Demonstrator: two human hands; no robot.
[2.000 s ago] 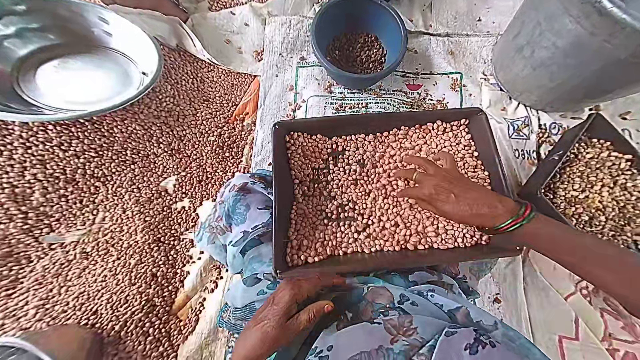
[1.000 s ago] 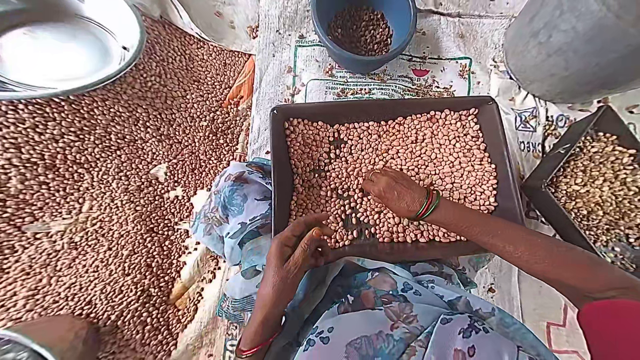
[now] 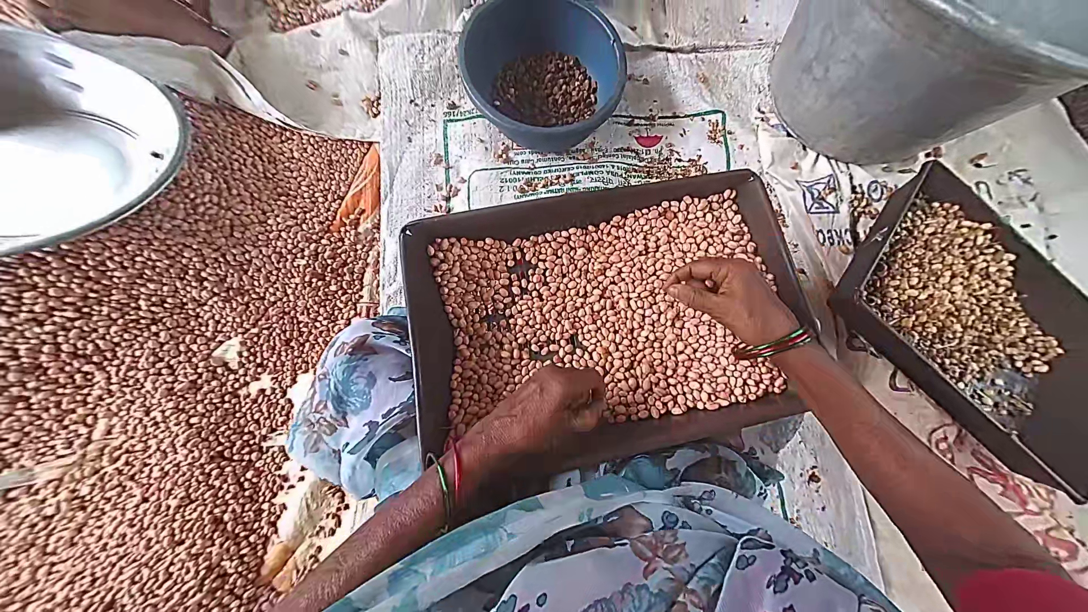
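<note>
A dark rectangular tray rests at my lap, spread with pinkish-brown peanut kernels. Over the near edge of the kernels is my left hand, its fingers curled down; whether anything lies inside them cannot be seen. My right hand is above the right half of the kernels, thumb and forefinger drawn close together, and I cannot tell if a kernel is between them. Beyond the tray's far edge stands a blue plastic bowl, partly filled with darker kernels.
A big heap of kernels covers the left side, with a shiny metal basin on it. At the right are a large metal bucket and a second dark tray of pale, broken pieces. White printed sacks lie underneath.
My right hand has moved from the tray's middle towards its right side. My left hand, over my lap two seconds ago, is now above the kernels near the tray's near edge.
</note>
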